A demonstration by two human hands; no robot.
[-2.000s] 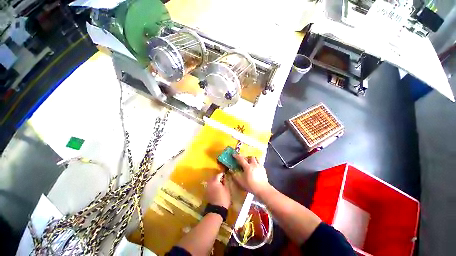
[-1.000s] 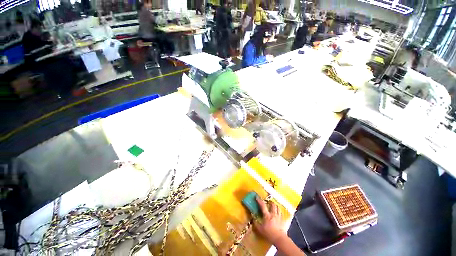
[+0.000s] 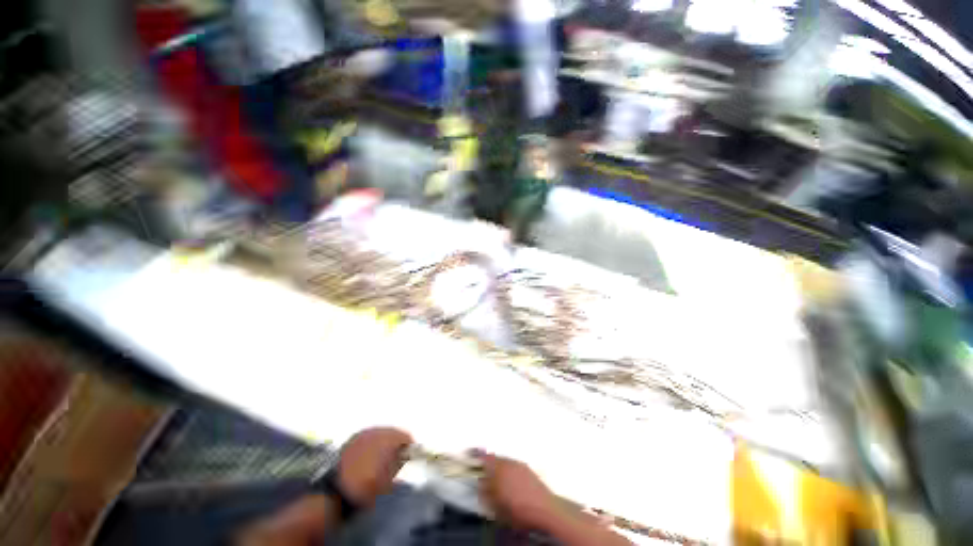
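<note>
The whole view is blurred. My left hand (image 3: 373,465), with a dark wristband, is at the bottom centre in front of the white bench. My right hand (image 3: 512,488) is just to its right. Both are closed on a short stretch of mottled cord (image 3: 443,462) between them. More cord shows below right, beyond my right hand. A tangled heap of cords (image 3: 555,309) lies across the bench behind the hands. The yellow board (image 3: 800,501) is at the lower right. The green block cannot be made out.
The long white bench (image 3: 245,352) runs from the left to the right. A brown box or bin (image 3: 107,453) stands at the lower left, below the bench edge. A green machine part (image 3: 939,331) is at the right edge. Blurred workstations fill the background.
The view has swung left, so the board and machine now sit at the right. My left hand is back in view. My right hand has left the green block and now holds cord.
</note>
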